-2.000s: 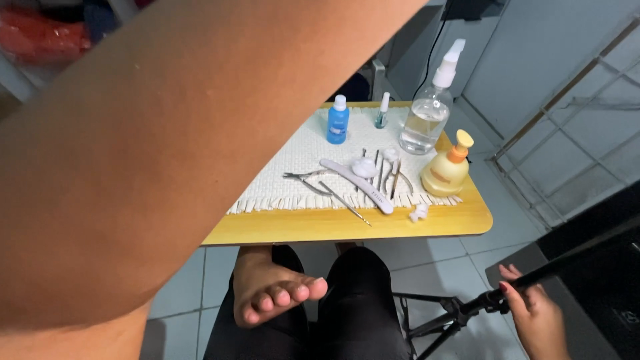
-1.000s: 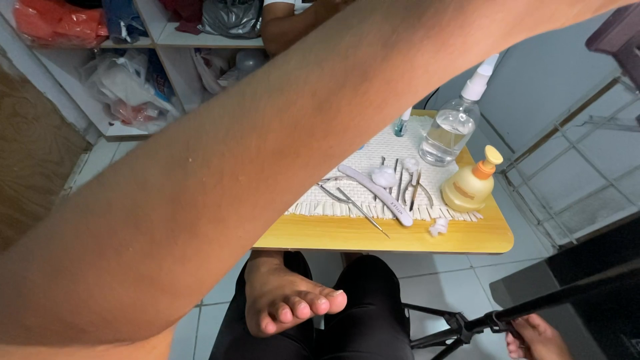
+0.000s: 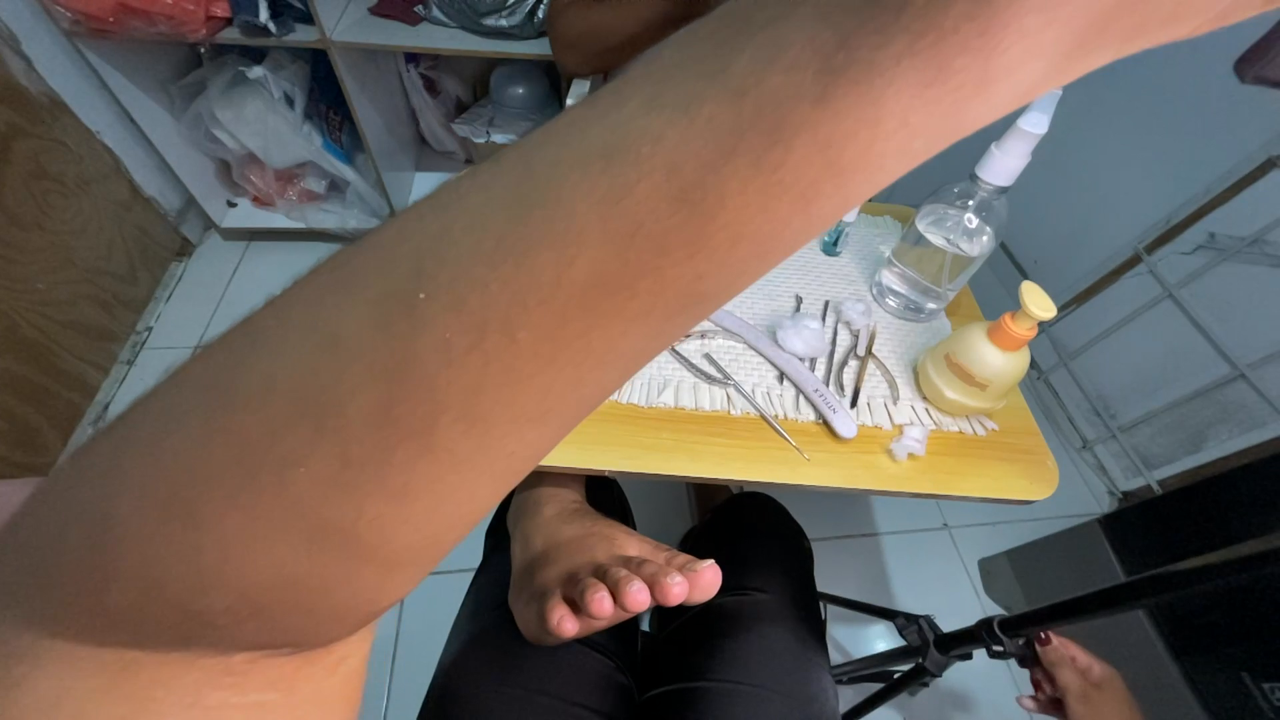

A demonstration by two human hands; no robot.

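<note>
A bare forearm, seemingly my left, crosses the view from lower left to upper right; its hand is out of view. At the lower right my right hand (image 3: 1085,680), with dark red nails, has its fingers on a clamp of a black tripod (image 3: 970,640). A bare foot (image 3: 595,565) rests on black-trousered legs (image 3: 740,600) below the table edge. On a white fringed towel lie a lilac nail file (image 3: 785,370), a thin metal tool (image 3: 755,405), cuticle nippers (image 3: 870,365) and cotton balls (image 3: 800,335). A pump bottle (image 3: 970,375) and a clear spray bottle (image 3: 940,250) stand at the right.
The yellow wooden table (image 3: 800,460) has a cotton scrap (image 3: 909,442) near its front edge. Shelves with plastic bags (image 3: 285,150) stand at the upper left, beside another person's arm (image 3: 620,30). A wire rack (image 3: 1180,330) and a dark box stand at the right.
The raised forearm has swung lower across the top of the view and now hides the blue bottle. My right hand stays by the tripod. The view has shifted left.
</note>
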